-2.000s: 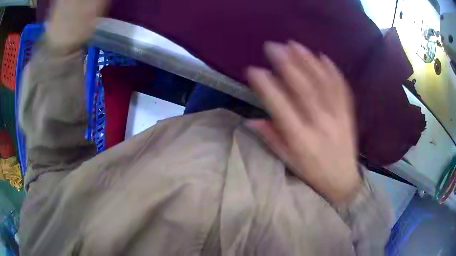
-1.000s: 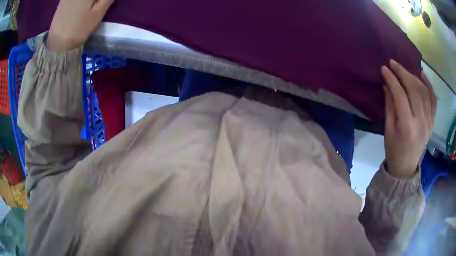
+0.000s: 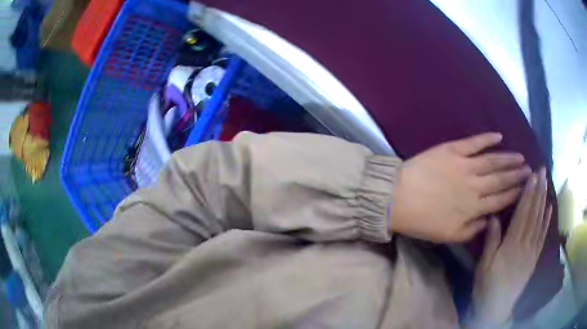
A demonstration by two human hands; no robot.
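A dark maroon cloth [image 3: 399, 71] lies in a long curved piece along the white table [image 3: 289, 54] and over its front edge. My left hand [image 3: 460, 186] lies flat on the cloth at the right, palm down, fingers pointing right. My right hand [image 3: 515, 241] is just below and beside it, its fingers extended on the cloth near its right end. The fingertips of both hands are close together. The right wrist is blurred at the lower rim. The palms and what lies under them are hidden.
A blue mesh basket [image 3: 80, 141] at the left holds a white roll [image 3: 207, 83] and purple and white pieces. An orange basket [image 3: 96, 29] stands behind it. Yellow and red scraps [image 3: 31, 138] lie on the green floor. A dark strip [image 3: 537, 77] lies on the table beyond the cloth.
The view has swung left. My left hand has moved from the cloth's left end to beside my right hand. More of the blue basket and the floor now shows.
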